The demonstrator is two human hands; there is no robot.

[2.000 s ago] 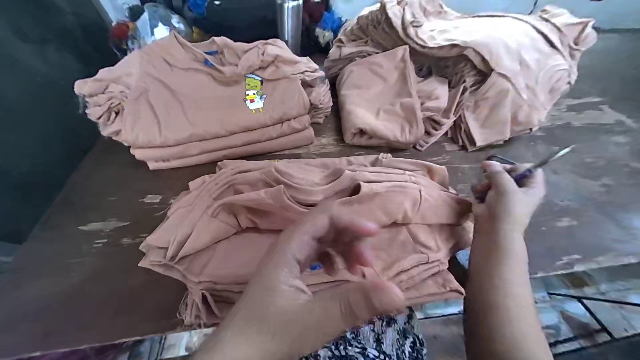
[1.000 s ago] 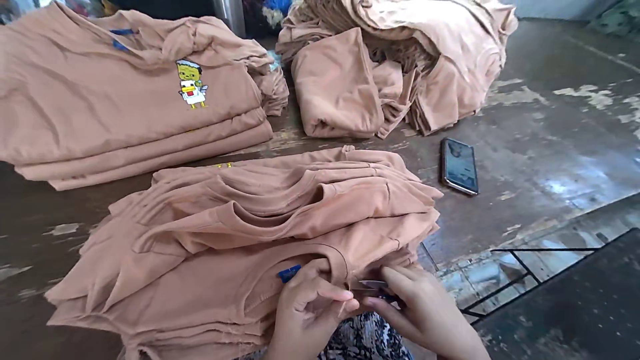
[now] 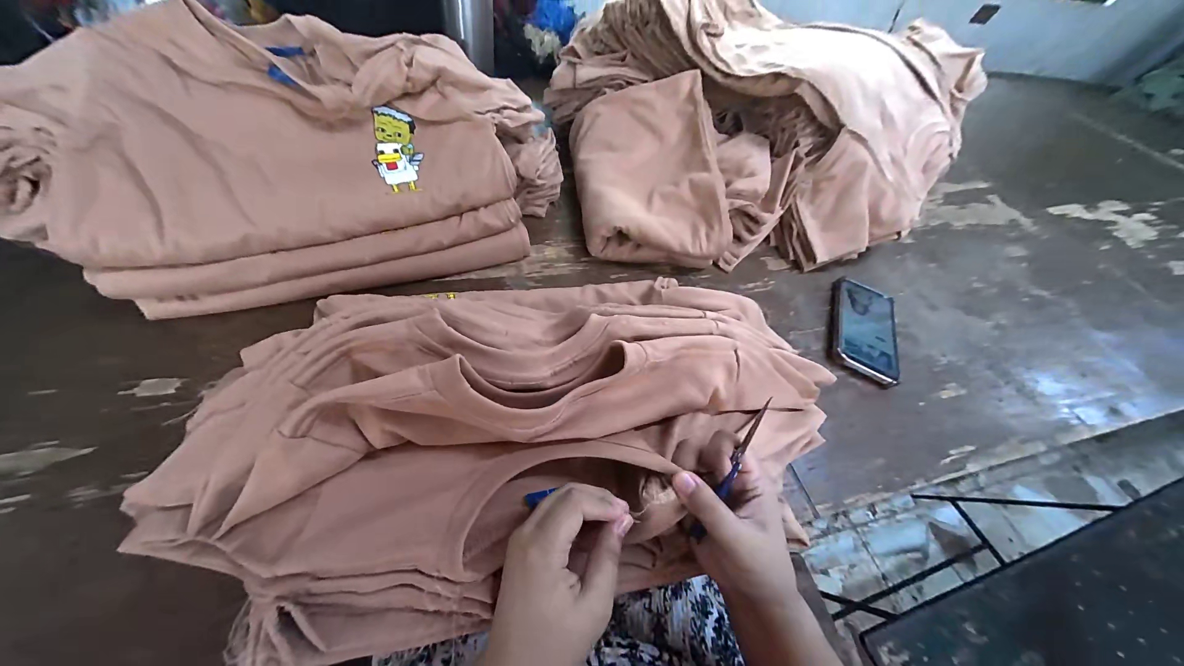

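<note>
A stack of tan T-shirts [image 3: 370,481] lies in front of me, with the neckline of the top shirt spread toward me. My left hand [image 3: 564,555] is at the neck opening, pinching a thin loose thread [image 3: 638,511] between thumb and fingertips. Beside its fingers a blue label [image 3: 539,498] shows inside the collar. My right hand [image 3: 731,518] holds small blue-handled thread snips [image 3: 737,462], blades pointing up and away, and its thumb presses on the neckband. Whether the snips' blades are apart cannot be told.
Folded tan shirts [image 3: 277,185], the top one bearing a cartoon print [image 3: 396,153], lie at the back left. A heaped pile of tan shirts [image 3: 832,111] is at the back right. A smartphone [image 3: 867,331] lies on the worn wooden table [image 3: 999,324], right of the near stack.
My left hand has moved down to the shirt's collar. My right hand, with the snips, has come in from the right to the same neckline. The phone, hidden at first, now shows.
</note>
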